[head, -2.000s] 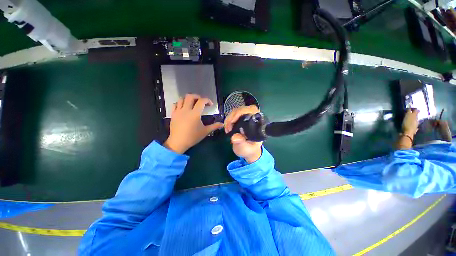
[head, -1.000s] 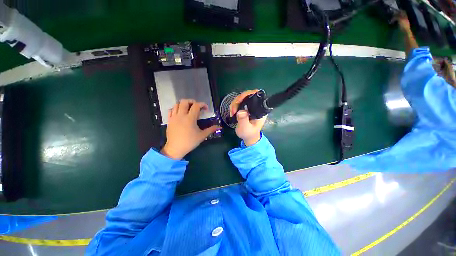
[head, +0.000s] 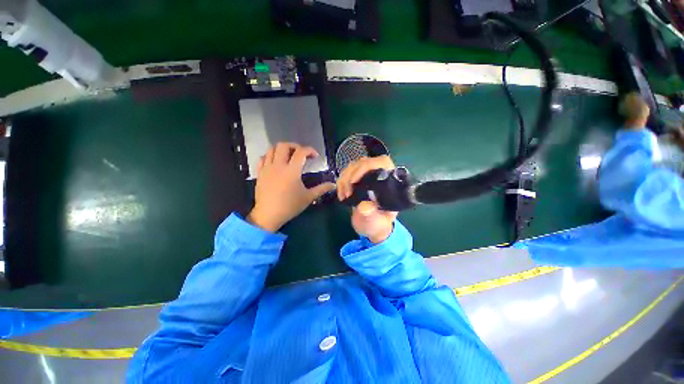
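An open black tablet unit (head: pixel 281 124) lies in front of me, with a pale rectangular panel and a green and silver circuit board (head: pixel 271 77) at its far end. My left hand (head: pixel 283 184) rests over the unit's near right part, thumb and fingers apart beside a black part at its near edge. Whether it grips that part is unclear. My right hand (head: pixel 367 199) is closed around the black electric screwdriver (head: pixel 386 189), held nearly level. Its tip is hidden near my left thumb. A round dish with a mesh pattern (head: pixel 351 150) lies just beyond my right hand.
A thick black cable (head: pixel 480 187) loops from the screwdriver to the upper right. A black box with a white band (head: pixel 523 193) lies on the bench at right. A pale rail (head: pixel 420 73) borders the conveyor with more units. Another person's blue sleeve (head: pixel 634 176) reaches across at far right.
My right hand and screwdriver have moved nearer to me, and the screwdriver has tipped from more upright to nearly level. The cable swings wider right. The other person's arm has lowered.
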